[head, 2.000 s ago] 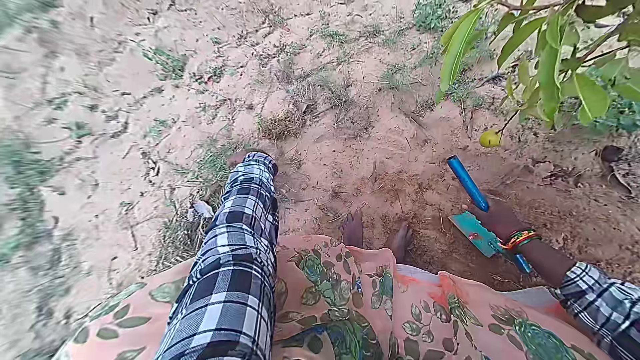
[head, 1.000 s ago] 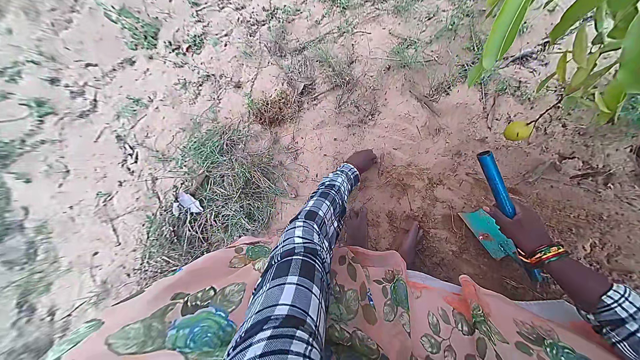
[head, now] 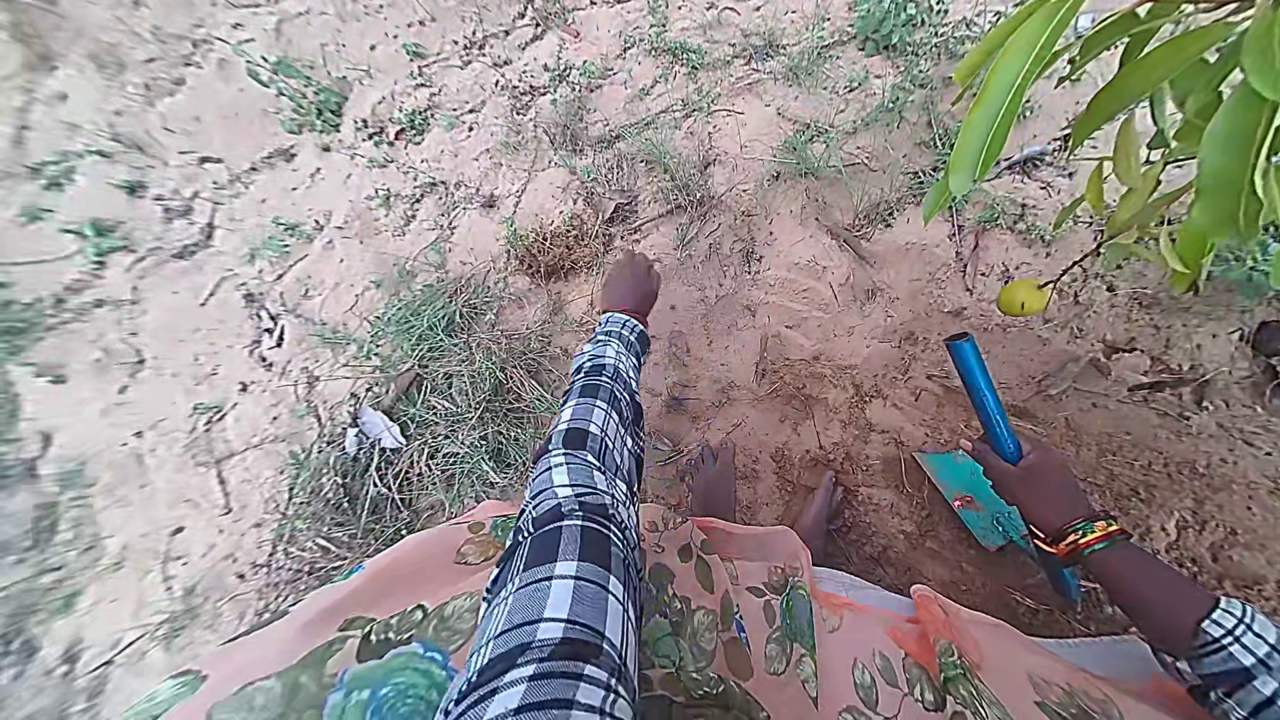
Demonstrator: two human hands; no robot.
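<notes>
My left hand (head: 630,285) reaches forward over the sandy ground, just right of a small brown clump of dry grass (head: 556,246). Its fingers point down and away from me, and whether anything is in them is hidden. At the right, my right hand (head: 1040,485) is closed around a hand tool with a blue tubular handle (head: 985,395) and a flat, worn green metal blade (head: 975,500). The blade lies low over the soil beside my bare feet (head: 714,482).
A heap of pulled grass (head: 450,400) with a whitish scrap (head: 380,428) lies to the left. Leafy branches (head: 1200,130) with a yellow-green fruit (head: 1023,297) hang at upper right. Small weeds (head: 300,92) dot the sand. My floral cloth (head: 780,630) covers my lap.
My left hand has moved forward, away from my feet, to beside the brown clump. My right hand still holds the blue-handled tool at the right.
</notes>
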